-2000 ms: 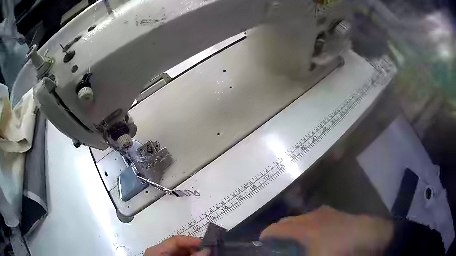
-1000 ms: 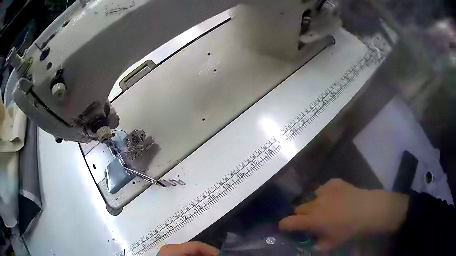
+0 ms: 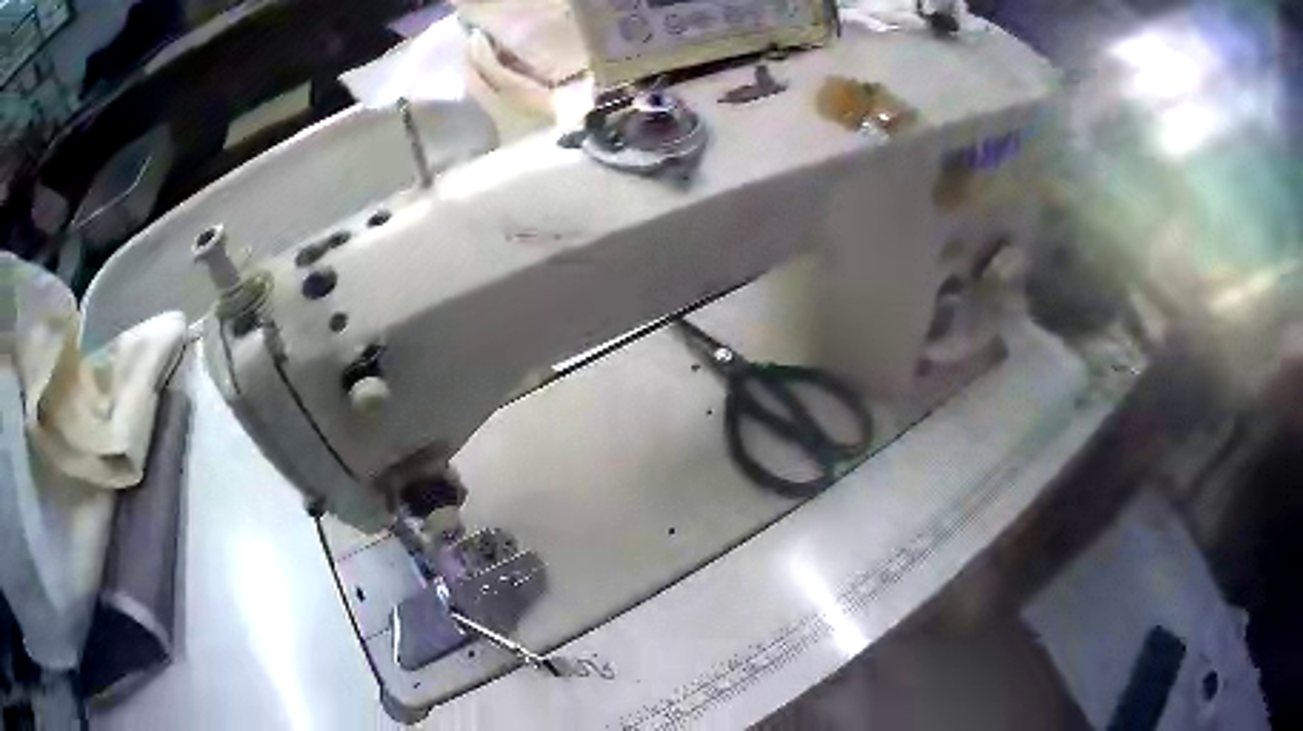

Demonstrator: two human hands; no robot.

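Note:
No hand shows in the picture. The off-white sewing machine (image 3: 615,243) stands in front of me. Its needle and presser foot area (image 3: 429,521) is at the lower left, somewhat blurred. The shiny metal binder arm (image 3: 503,641) slants from there toward the table's front edge and ends in a wavy wire guide. Scissors (image 3: 795,423) with dark green looped handles lie on the machine bed, their blades pointing to the back left, under the machine's arm.
Cream fabric (image 3: 89,407) and a grey piece (image 3: 143,550) hang at the left. A control panel (image 3: 707,32) sits behind the machine. A white side surface (image 3: 1129,607) with a dark rectangle (image 3: 1147,678) is at the lower right. A ruler scale (image 3: 857,586) runs along the front edge.
Both hands and the dark material at them have left the picture. The scissors now lie on the machine bed. The view has tilted up and shows the machine's top.

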